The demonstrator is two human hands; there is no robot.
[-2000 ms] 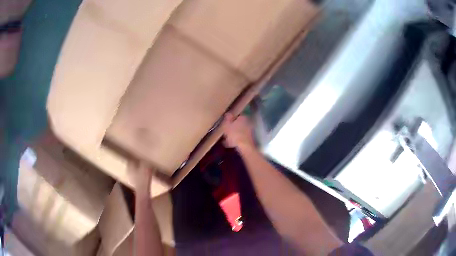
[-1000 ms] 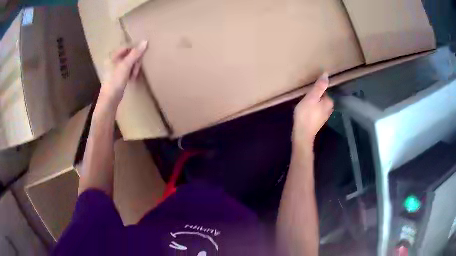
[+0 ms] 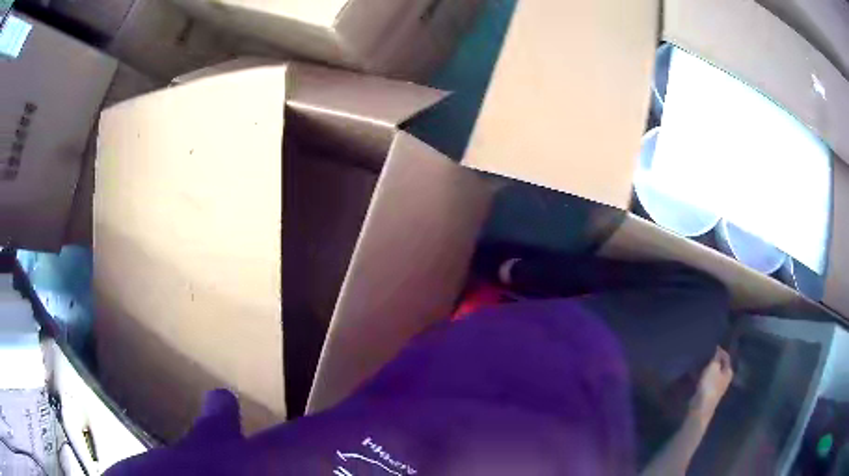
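Observation:
An open carton (image 3: 568, 102) stands at the upper right with its flap out. White round tubs (image 3: 680, 209) show inside, partly under a flat sheet (image 3: 745, 158) that looks white in glare. My right hand (image 3: 715, 375) is low at the right, beside my dark-clothed leg and below the carton's near edge. It is small and blurred, and I cannot tell whether it holds anything. My left hand is out of the picture; only the purple sleeve shows at the lower left.
Another carton (image 3: 191, 251) with raised flaps and a dark inside stands left of centre. More cartons (image 3: 47, 149) are at the upper left. Green floor (image 3: 479, 79) shows between cartons. The machine's green button (image 3: 825, 444) is at the lower right edge. A pale table edge (image 3: 88, 409) is at the lower left.
The view has swung left. Both hands have left the brown cardboard they were on. The tubs and white-looking sheet now show. My left hand has gone out of the picture; my right hand is lower.

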